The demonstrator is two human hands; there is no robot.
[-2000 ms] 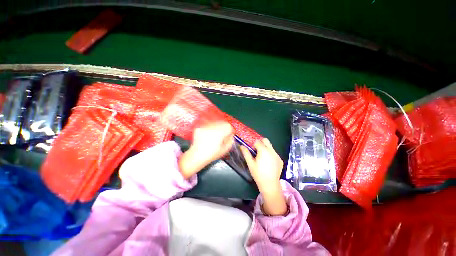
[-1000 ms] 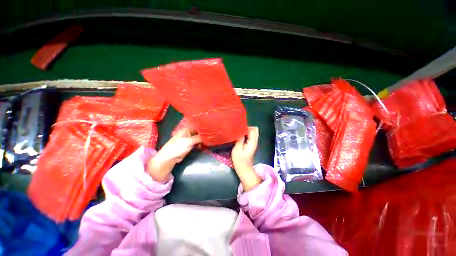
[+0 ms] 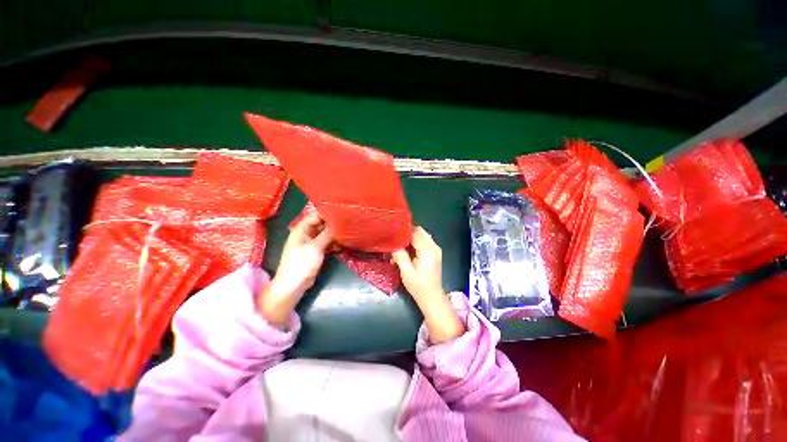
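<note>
A red bubble bag (image 3: 345, 183) is held up over the dark green bench ledge, its far end raised and pointing to the upper left. My left hand (image 3: 302, 250) grips its near left edge. My right hand (image 3: 419, 259) grips its near right corner. A darker red dimpled part (image 3: 373, 271) shows below the bag between my hands; whether it is the same bag or another, I cannot tell. No bagged unit shows in the held bag. A shiny bagged unit (image 3: 509, 255) lies to the right of my right hand.
A stack of empty bubble bags (image 3: 129, 285) with a pale tie lies at left, beside dark bagged units (image 3: 41, 229). Red bundles (image 3: 604, 250) (image 3: 720, 220) lie at right. A red packet (image 3: 65, 93) is on the green belt. Large red sheeting (image 3: 673, 363) fills the lower right.
Two seconds ago a dark unit showed between my hands; it is now out of sight. The held bag has swung up, then tilted flatter. The packet on the belt has shifted left in view.
</note>
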